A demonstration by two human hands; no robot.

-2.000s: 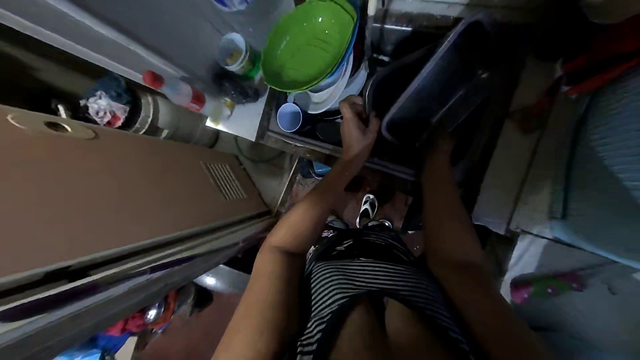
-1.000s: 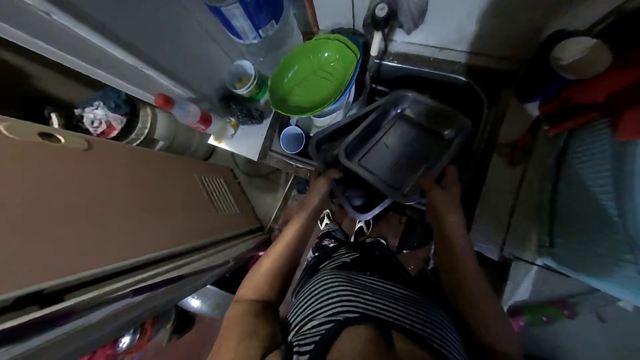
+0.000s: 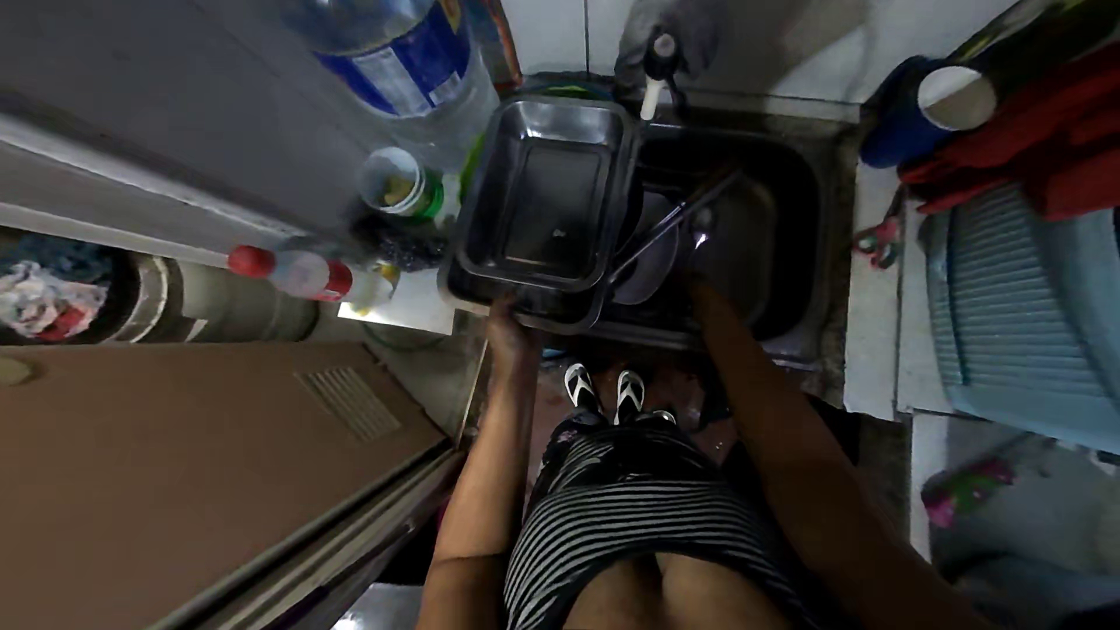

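Note:
Two rectangular metal baking pans [image 3: 560, 197] rest one in the other over the left side of the sink, covering most of a green basin whose rim [image 3: 569, 90] shows behind them. At their near edge is my left hand [image 3: 512, 332], its fingers on the rim of the lower, darker pan [image 3: 560, 322]. My right hand [image 3: 703, 296] reaches into the dark sink [image 3: 796, 227], its fingers hard to make out in shadow. Near it lie a pale plate or bowl [image 3: 649, 254] and a long-handled metal utensil [image 3: 678, 214]. What the right hand touches cannot be told.
A faucet [image 3: 654, 79] stands behind the sink. To the left are a large water bottle [image 3: 420, 79], a plastic cup [image 3: 398, 182] and a red-capped bottle [image 3: 302, 273]. On the right are a blue cup [image 3: 945, 109], a red cloth [image 3: 1041, 131], scissors [image 3: 878, 243] and a light-blue ribbed plastic item [image 3: 1015, 306].
The two pans have moved left from in front of me and now cover the green basin. My right hand has let go of them and reached into the sink.

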